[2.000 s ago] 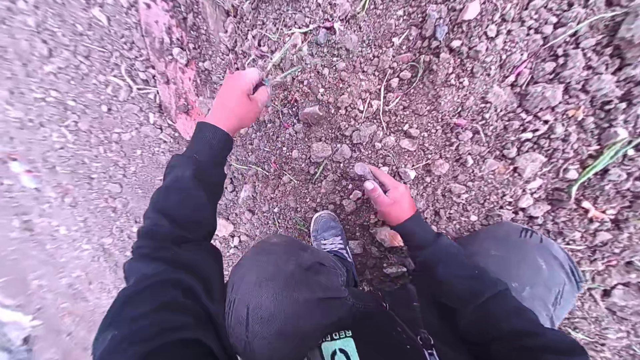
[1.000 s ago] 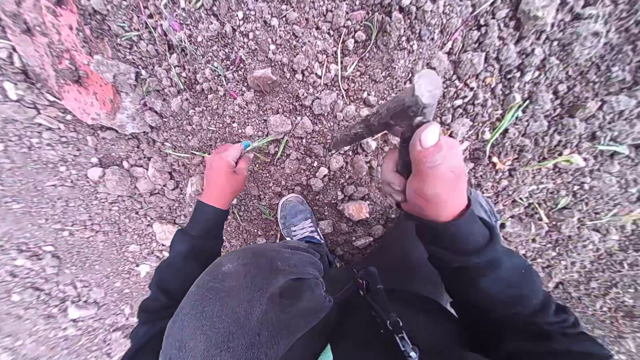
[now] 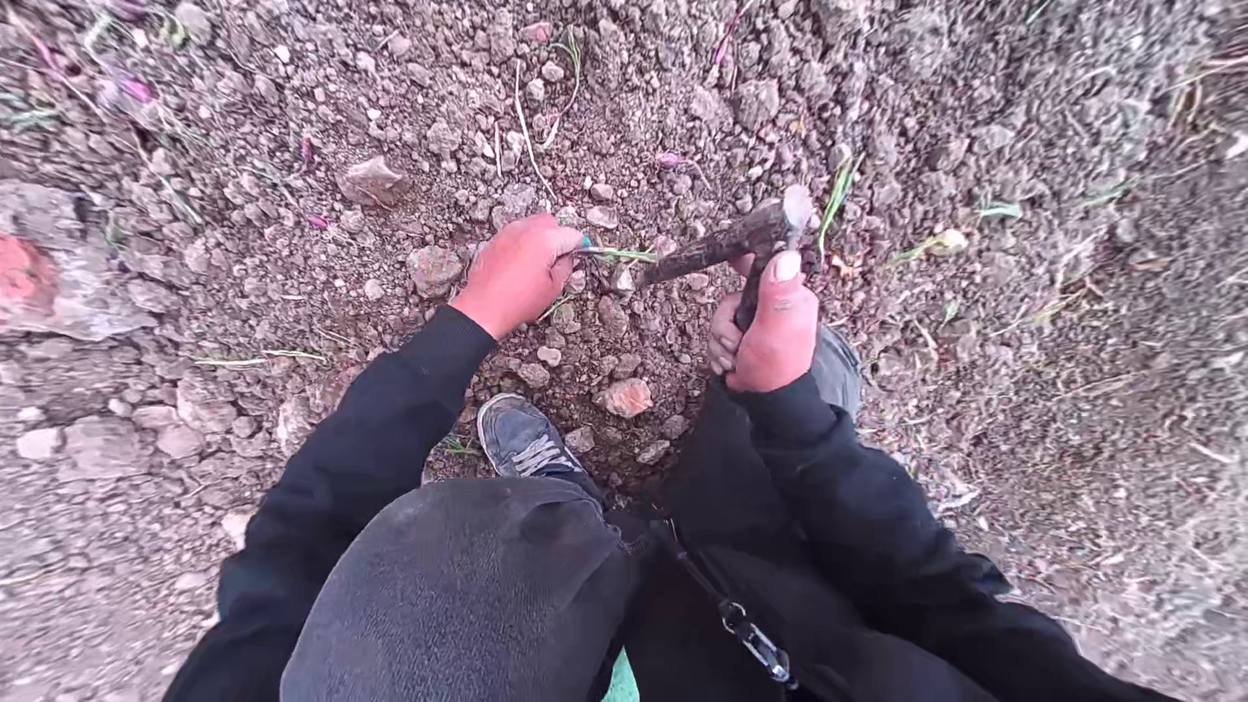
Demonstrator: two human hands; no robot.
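Observation:
My left hand [image 3: 522,268] is closed on a thin green plant stem [image 3: 622,254], which sticks out to the right from between thumb and finger. Something small and blue shows at the fingertips. My right hand [image 3: 770,327] grips the short handle of a dirty hand tool with a long, narrow metal head [image 3: 721,244]. The tool is raised over the soil, its narrow end pointing left toward the stem and its blunt, pale end at the upper right. Whether the narrow end touches the ground, I cannot tell.
Loose stony soil surrounds my shoe [image 3: 522,437]. An orange-tinted stone [image 3: 625,397] lies right of the shoe, a brown stone [image 3: 373,182] at upper left and a large reddish rock [image 3: 39,273] at the left edge. Green shoots [image 3: 837,203] and small purple bulbs are scattered about.
My left hand has moved right with the stem, closer to the tool. The tool, low and barely visible two seconds ago, was raised by one second ago and stays in my right hand.

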